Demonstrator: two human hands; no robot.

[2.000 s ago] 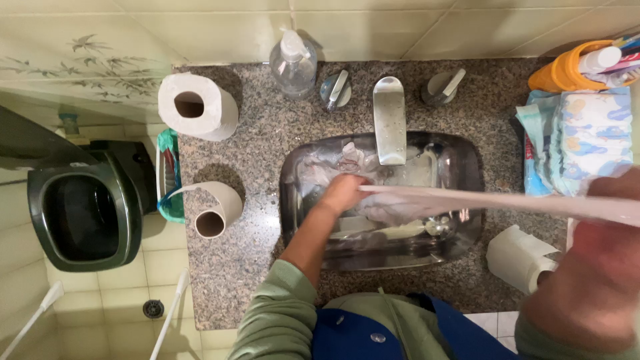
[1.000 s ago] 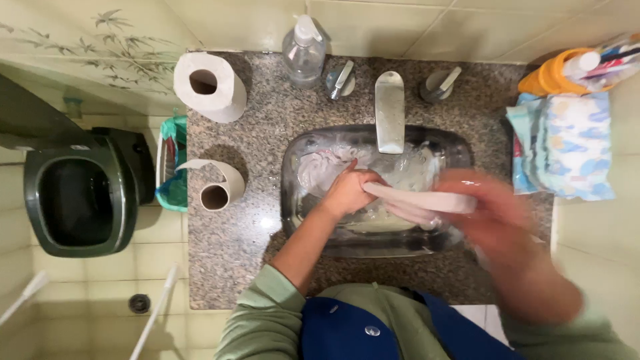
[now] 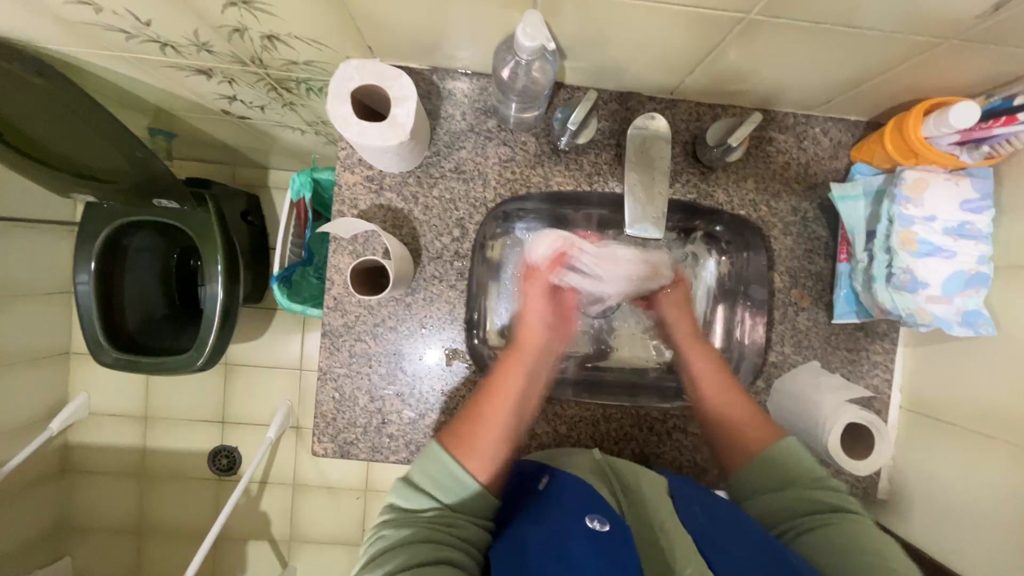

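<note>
A bunched, wet whitish cloth [image 3: 612, 276] is held between both hands over the dark glass basin [image 3: 740, 352], below the metal faucet [image 3: 647, 176]. My left hand [image 3: 548, 296] grips its left end, blurred by motion. At its right end, my right hand [image 3: 668, 296] is closed on the fabric, with the fingers partly hidden behind it. Suds and whitish water lie in the basin under the cloth.
Two tap handles [image 3: 576, 120] flank the faucet, near a clear pump bottle [image 3: 524, 76]. Toilet paper rolls [image 3: 392, 132] stand at left; another roll [image 3: 820, 408] lies at right. Diapers [image 3: 940, 248] and an orange holder [image 3: 896, 140] with toothbrushes sit at the right. A toilet [image 3: 152, 288] is at far left.
The cloth was stretched in a long strip toward the right earlier; now it is bunched over the basin. My right hand has come in from the right to the basin.
</note>
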